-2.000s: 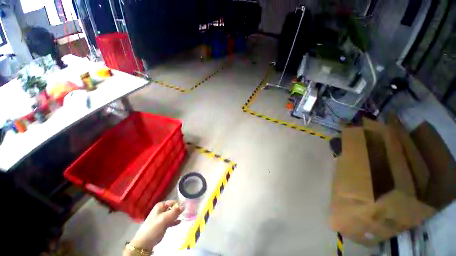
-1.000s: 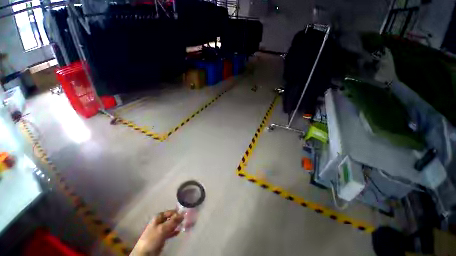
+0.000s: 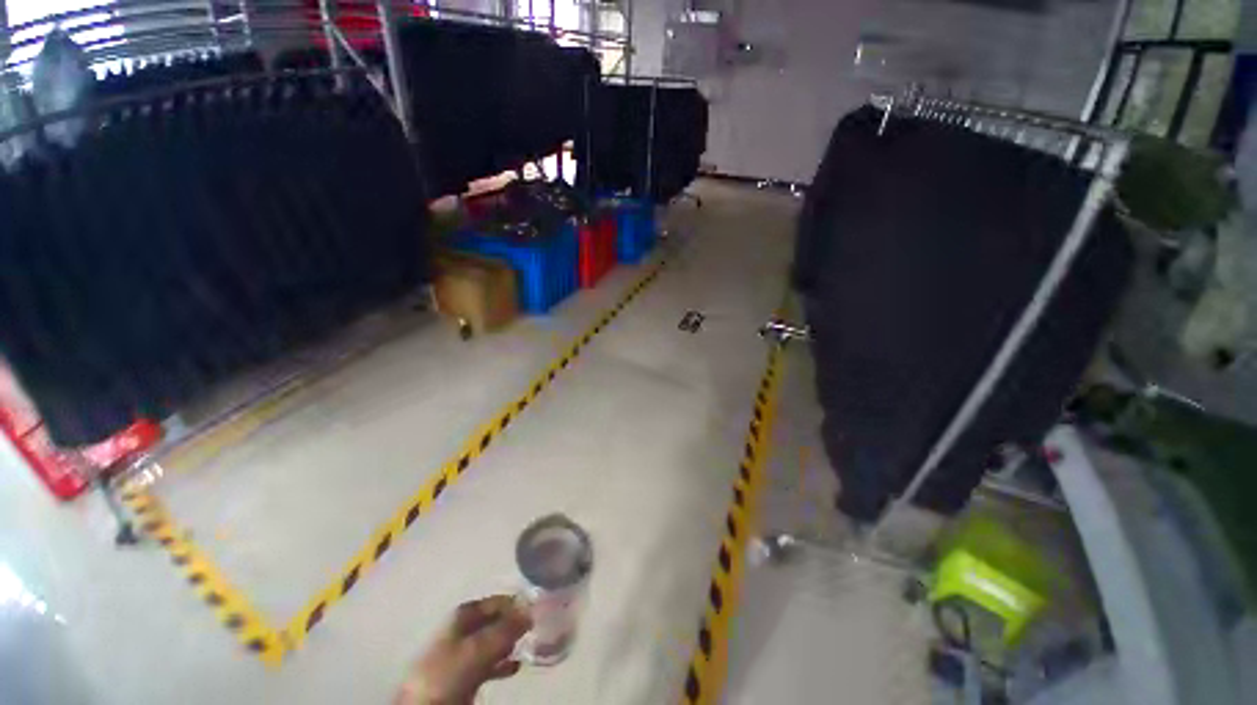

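Note:
A clear cup (image 3: 552, 613) with a dark round rim is held in the air low in the middle of the view. My left hand (image 3: 472, 650) comes in from the bottom edge, left of the cup, with its fingers closed on the cup's left side. The cup looks upright. Its contents are too blurred to tell. My right hand is out of the picture.
Dark garments hang on a rail at left (image 3: 221, 234) and on a wheeled rail at right (image 3: 951, 303). Blue crates (image 3: 545, 271) and a carton (image 3: 476, 292) stand along the left. Yellow-black tape (image 3: 455, 475) edges the aisle. A yellow-green object (image 3: 990, 579) lies low right.
The view has moved forward along the aisle. The red crate, white table and open carton in front have left the picture, and the hanging garments are nearer. My left hand still holds the cup.

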